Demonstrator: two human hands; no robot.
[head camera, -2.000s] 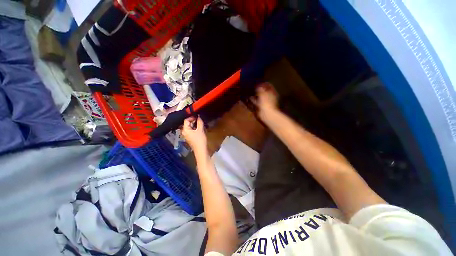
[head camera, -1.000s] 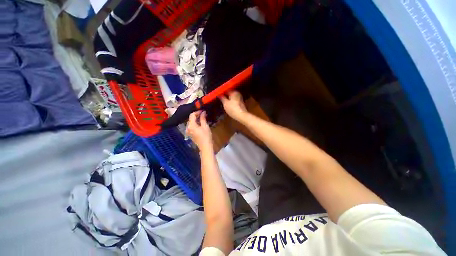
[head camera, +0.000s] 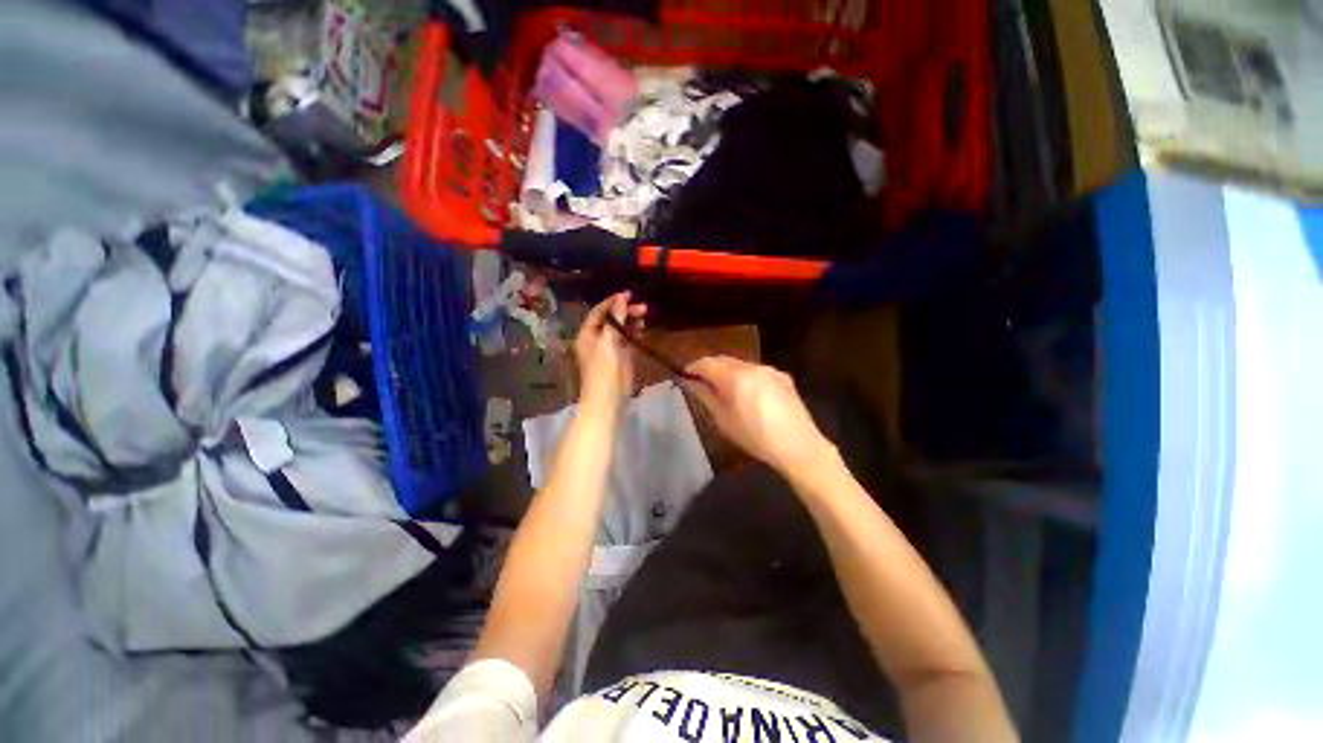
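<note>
A narrow black fabric strip (head camera: 650, 350) is stretched between my two hands, just below the front rim of the red basket (head camera: 743, 266). My left hand (head camera: 610, 346) pinches the strip's upper left end near the rim. My right hand (head camera: 752, 407) grips its lower right part. Black cloth (head camera: 569, 247) is wound around the left part of the rim, with a thin dark band beside it. The basket holds a pink bundle (head camera: 585, 80), patterned black-and-white scraps (head camera: 656, 150) and dark cloth (head camera: 791, 167). Whether the strip joins the rim is unclear.
A blue basket (head camera: 421, 349) stands left of the red one. A tied light grey bundle with black strips (head camera: 218, 421) lies at the left. The blue-edged table (head camera: 1183, 436) runs along the right. Scraps and a white piece with a small mark (head camera: 624, 465) lie below.
The view has turned and the baskets appear shifted. My right hand has left the rim and drawn back towards me, and the black strip now shows taut between my hands.
</note>
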